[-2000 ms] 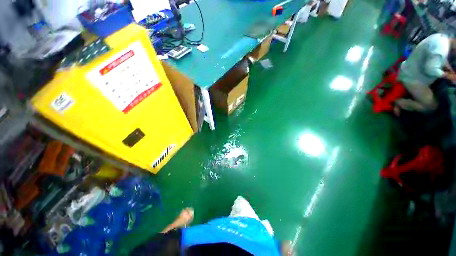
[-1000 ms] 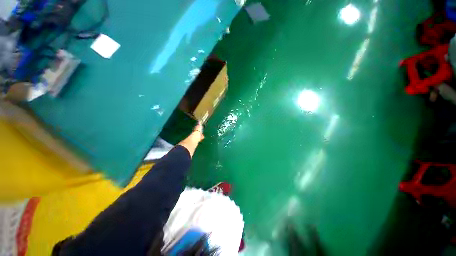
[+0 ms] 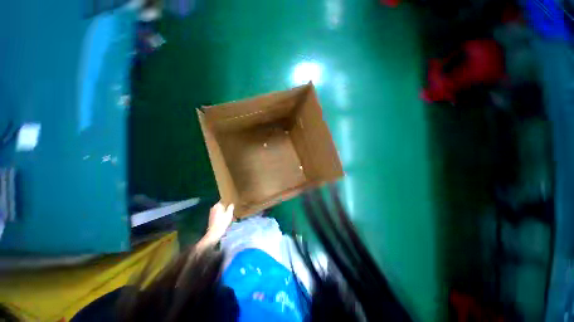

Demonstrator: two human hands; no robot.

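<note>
An open brown cardboard box (image 3: 264,154) is in front of me over the green floor, its opening facing up. A few tiny pale bits lie on its bottom. My left hand (image 3: 220,219) grips the box at its near left corner. My right hand cannot be seen; dark blurred strands and a dark sleeve cover the area below the near right corner. The blue apron (image 3: 259,289) shows below the box.
A teal-topped bench (image 3: 63,126) with a white slip (image 3: 28,136) runs along the left. A yellow cabinet (image 3: 94,277) is at the lower left. A red stool (image 3: 469,69) stands at the right, blurred. The green floor (image 3: 384,138) is shiny.
The box has come out from beside the bench, held by my left hand, and now sits centrally before me with its opening up. The view has turned, and the bench is further left.
</note>
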